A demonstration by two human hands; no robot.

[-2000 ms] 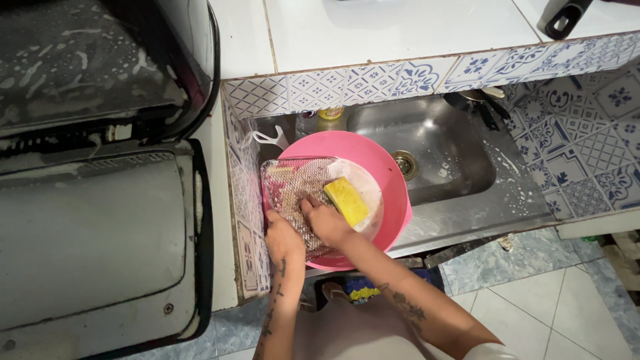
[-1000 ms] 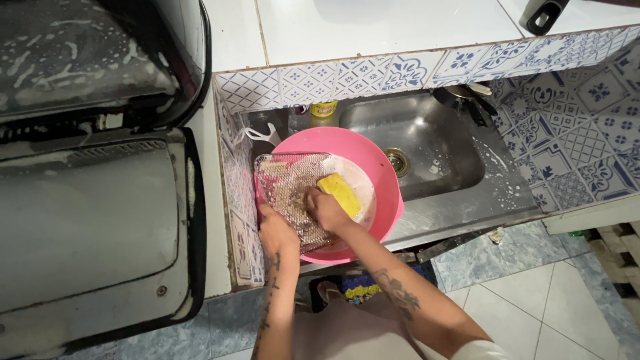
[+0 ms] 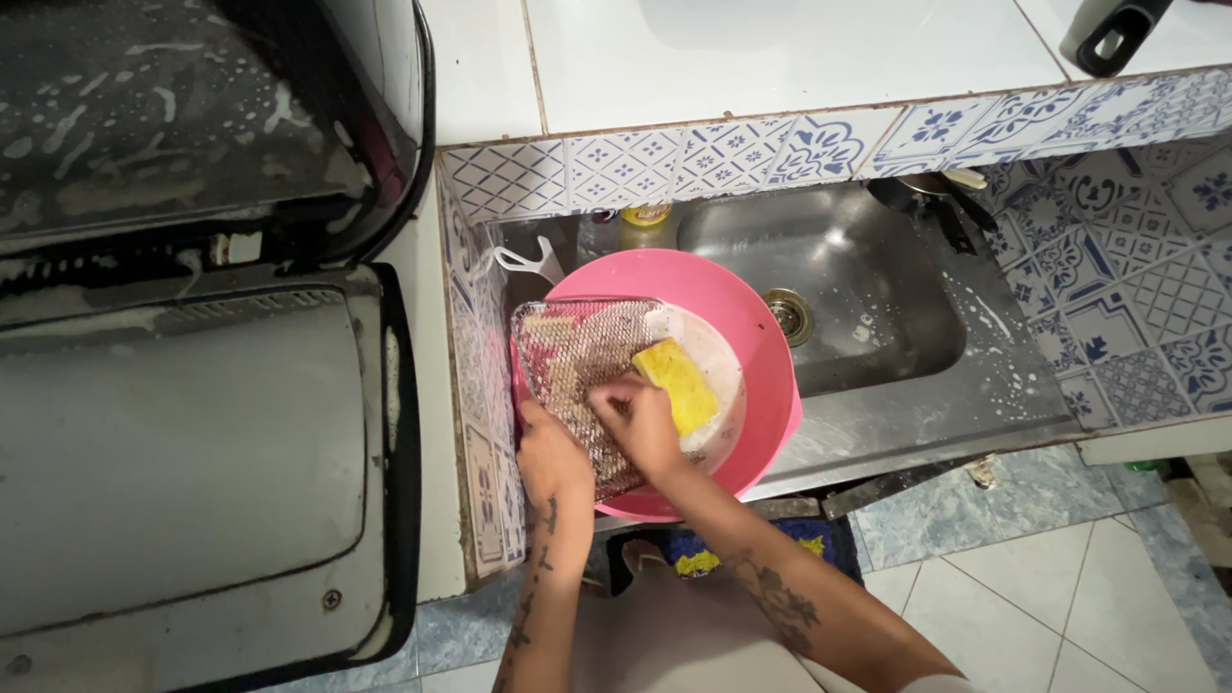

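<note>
A pink plastic basin [image 3: 756, 318] stands on the left part of the steel sink, with whitish, soapy water at its bottom. A metal mesh rack [image 3: 568, 356] lies tilted across the basin's left side. My left hand [image 3: 555, 450] grips the rack's lower left edge. On the mesh, near its middle, rests my right hand [image 3: 640, 419], its fingers curled; whether something small is pinched in them cannot be told. A yellow sponge [image 3: 679, 385] is in the basin, just to the right of my right hand.
An opened appliance with a foam-spotted lid [image 3: 173, 125] takes up the left. The sink bowl [image 3: 866, 289] has pans [image 3: 929, 197] at its far right corner. A white plastic handle [image 3: 529, 258] and a yellow-labelled container [image 3: 645, 214] stand behind the basin. A black handle [image 3: 1112, 38] lies on the tiled counter.
My right hand has shifted slightly over the mesh, while my left hand keeps its hold on the rack's edge. The sponge stays beside my right hand.
</note>
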